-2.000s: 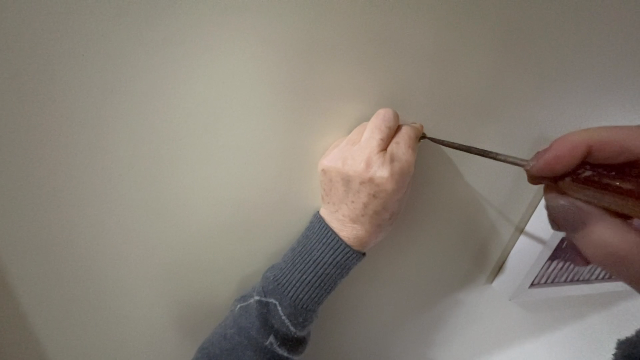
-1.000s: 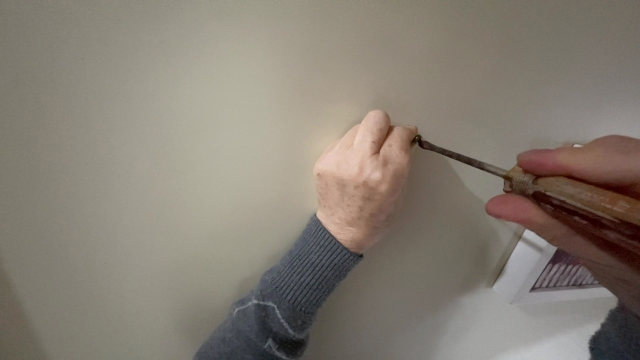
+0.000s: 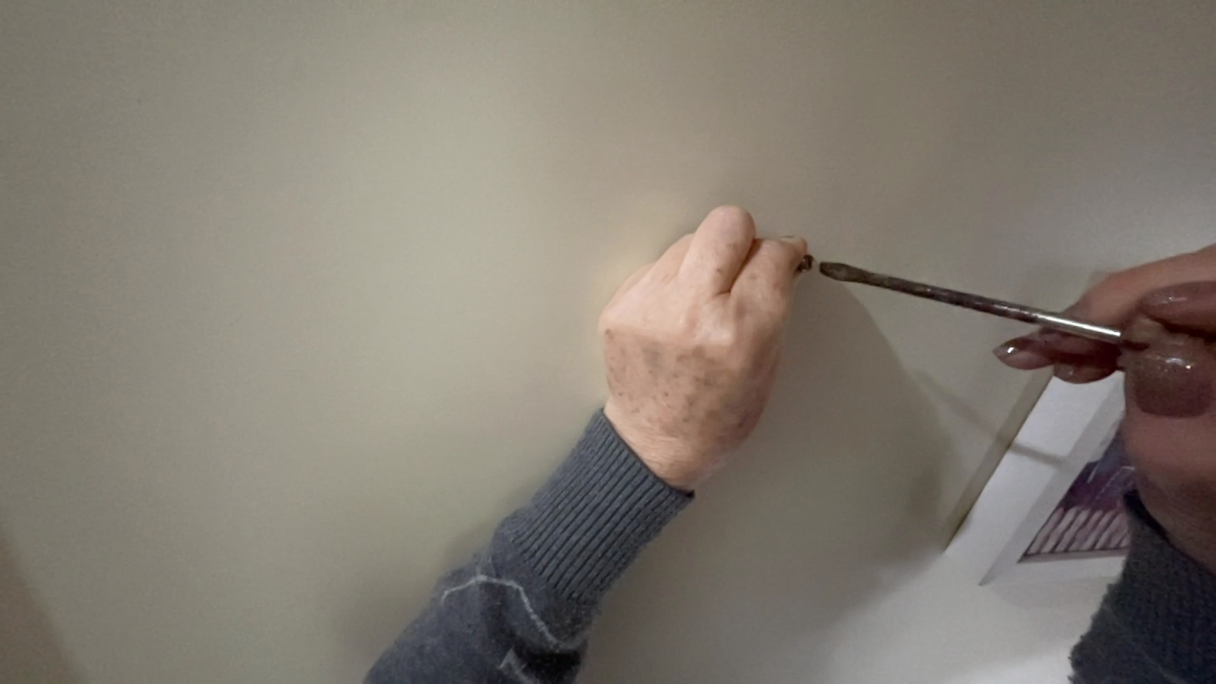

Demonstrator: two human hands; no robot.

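Observation:
My left hand (image 3: pixel 698 347), in a grey knitted sleeve, is against a pale wall with its fingers curled. A small dark screw head (image 3: pixel 806 263) pokes out at its fingertips; the rest of the screw is hidden by the fingers. From the right edge my right hand (image 3: pixel 1159 380) holds a flat-blade screwdriver (image 3: pixel 969 302) by its handle, which the fingers mostly cover. The worn metal blade points left, its tip a small gap away from the screw head.
A picture in a white frame (image 3: pixel 1012 475) hangs at the lower right, partly behind my right hand and sleeve. The pale wall (image 3: pixel 285 285) fills the view around my hands.
The screwdriver tip was at the screw one second ago and is now apart from it, slightly to the right. My right hand has changed its hold on the handle. My left hand stays in place.

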